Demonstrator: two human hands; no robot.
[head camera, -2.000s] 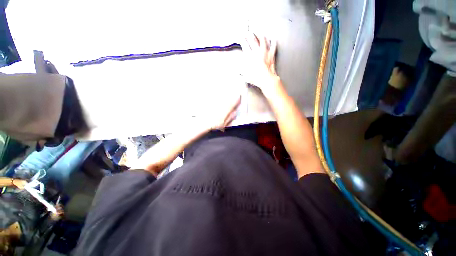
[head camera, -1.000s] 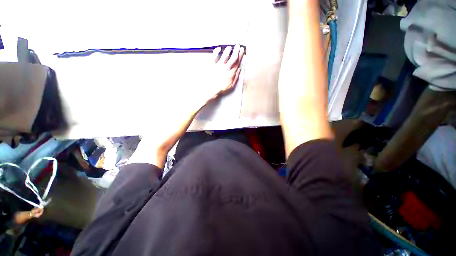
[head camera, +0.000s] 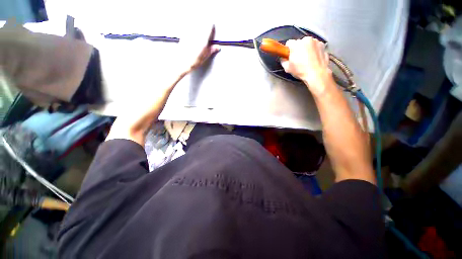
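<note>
A steam iron (head camera: 283, 35) with a dark pointed soleplate and orange handle stands on the white table cover, its tip pointing left. My right hand (head camera: 307, 58) is closed around its handle. A narrow dark strip (head camera: 152, 38) lies flat across the cover, and its right end meets the iron's tip. My left hand (head camera: 206, 52) rests over the strip left of the iron, edge-on with the fingers pointing away from me. It grips nothing that I can see. The glare hides the cloth around the strip.
Brown cloth panels (head camera: 45, 66) lie at the table's left end. The blue hose (head camera: 376, 126) runs from the iron over the right table edge. The front edge of the white table (head camera: 238, 123) is near my body. Light cloth (head camera: 164, 146) and something red (head camera: 272, 146) are below it.
My right hand reached to the far right, and now the iron is in it at the strip's right end. My left hand has moved left along the strip.
</note>
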